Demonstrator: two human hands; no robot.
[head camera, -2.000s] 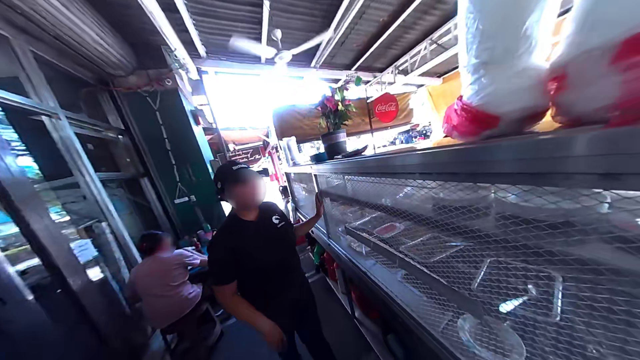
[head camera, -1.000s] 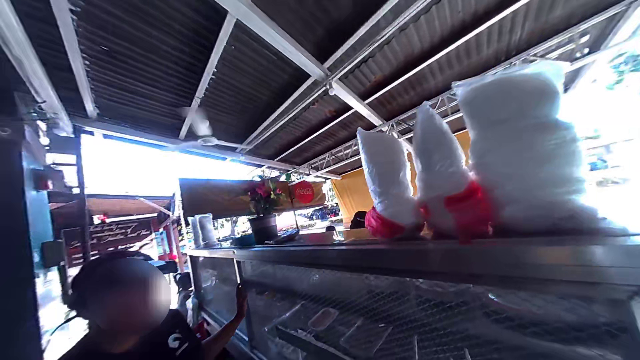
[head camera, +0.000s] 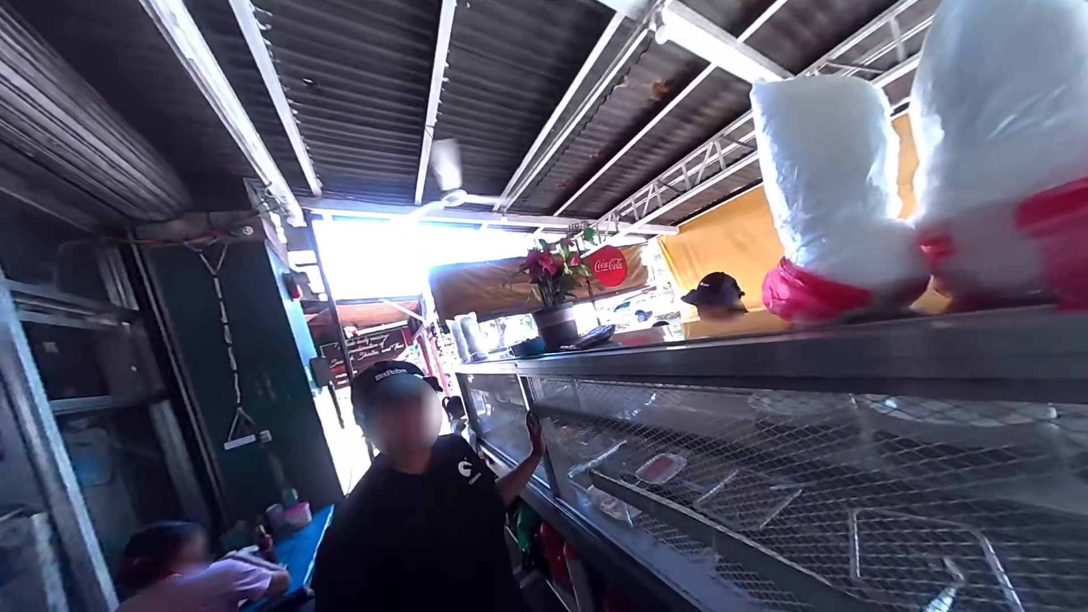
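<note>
Neither my left hand nor my right hand shows in the head view. On the right runs a long metal display case (head camera: 850, 357) with mesh behind its glass and metal trays inside, one near the bottom right (head camera: 926, 518). On its top stand tall clear bags of white contents (head camera: 829, 170), with red plastic (head camera: 807, 293) round their bases. Farther along the top are a potted plant with dark red flowers (head camera: 552, 272), a dark bowl (head camera: 527, 347) and stacked clear cups (head camera: 469, 336).
A person in a black shirt and cap (head camera: 425, 518) stands in the aisle, one hand (head camera: 535, 435) on the case. A seated person (head camera: 204, 574) is at a blue table (head camera: 306, 540), lower left. Another person's dark cap (head camera: 716, 291) shows behind the case. A ceiling fan (head camera: 455, 195) hangs overhead.
The view has swung up and right, then back left and down. The standing person's hand stays against the case.
</note>
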